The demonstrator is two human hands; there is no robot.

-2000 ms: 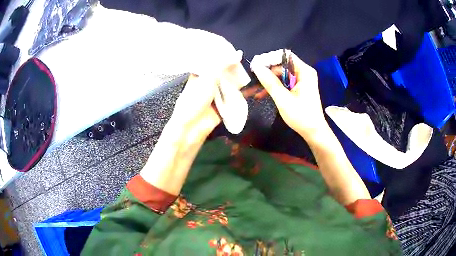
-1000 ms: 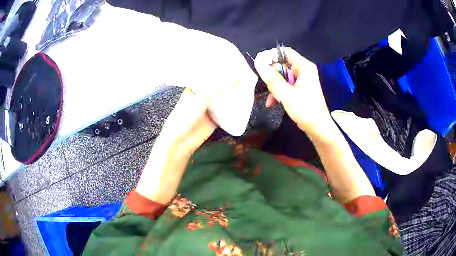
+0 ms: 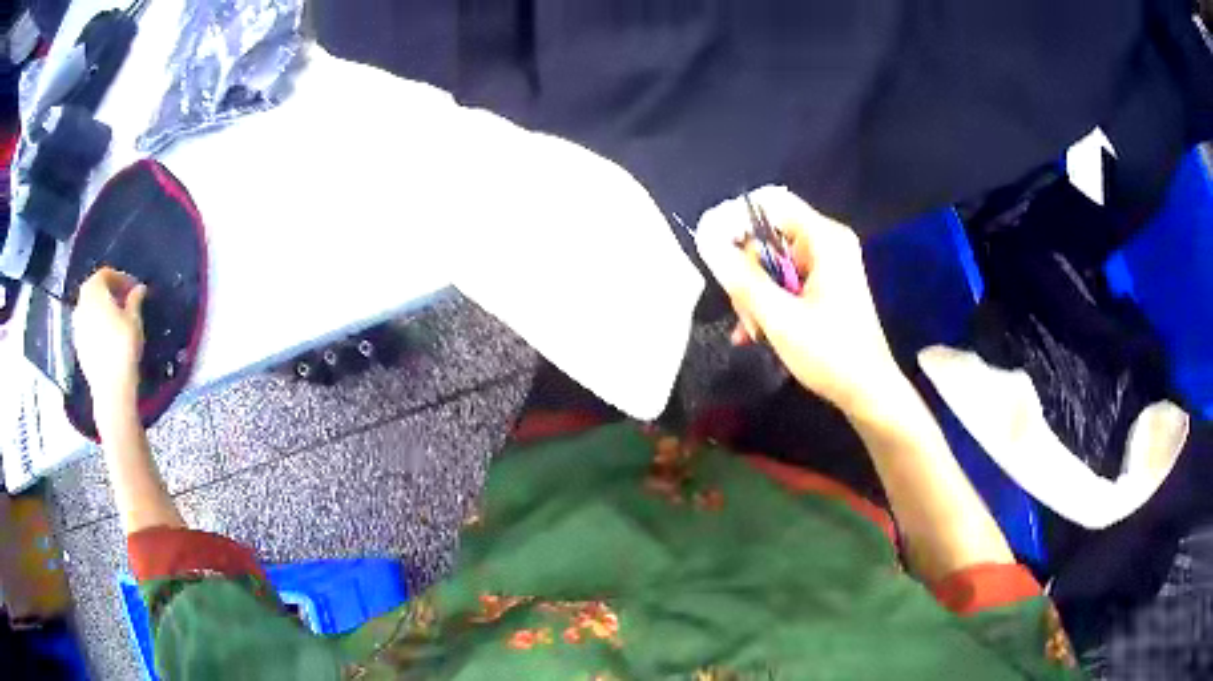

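Note:
The dark garment (image 3: 745,93) lies across the top, with its large white collar (image 3: 572,253) hanging over the table edge to a pointed end. My right hand (image 3: 785,286) is beside the collar's tip, with thread snips (image 3: 788,266) in its palm, blades up. A thin glint, perhaps a needle, shows at its fingertips. My left hand (image 3: 113,326) is over the round black tray (image 3: 166,260) with red rim, fingers bent down at it. Whether the fingers hold anything cannot be told. Small discs show in the tray.
A crinkled clear plastic bag (image 3: 220,67) lies beyond the tray. Dark spools (image 3: 67,153) stand at far left. Another garment with a cream collar (image 3: 1031,426) lies at right over blue crates (image 3: 1171,260). A blue crate (image 3: 339,592) is at lower left on the speckled floor.
My left hand has let go of the collar and moved left to the tray. The collar now hangs flat and free. My right hand still holds the snips and has shifted slightly down in view.

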